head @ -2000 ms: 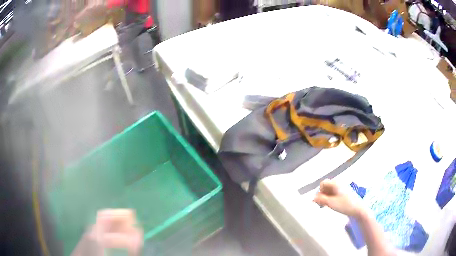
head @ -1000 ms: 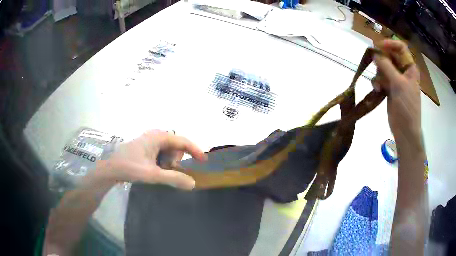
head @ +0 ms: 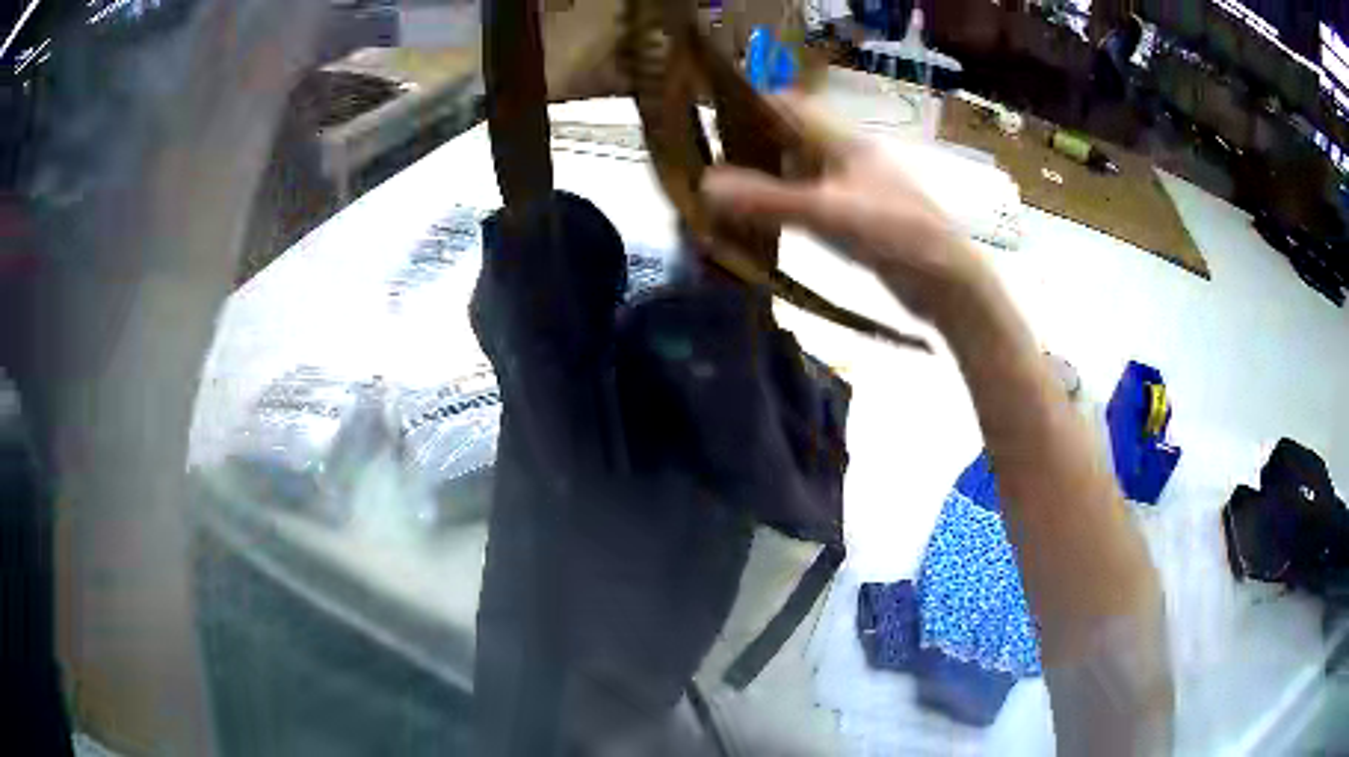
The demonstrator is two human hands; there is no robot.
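Observation:
The dark grey apron hangs upright in front of me, above the table's near edge, its lower part cut off by the picture's bottom. Its brown straps run up to the top edge. My right hand is blurred and closed around the brown straps at the top centre. My left forearm shows as a pale blur rising along the left side; the left hand itself is not visible. A blue patterned sleeve cover with dark cuffs lies flat on the table, partly behind my right forearm.
Clear printed polybags lie on the white table left of the apron. A blue tape dispenser and black pouches are at right. Brown cardboard lies at the back right. Green crate is blurred at lower left.
The apron has been lifted from low over the table and now hangs by its straps. My left hand has left its brown edge and gone out of view. The view has shifted right.

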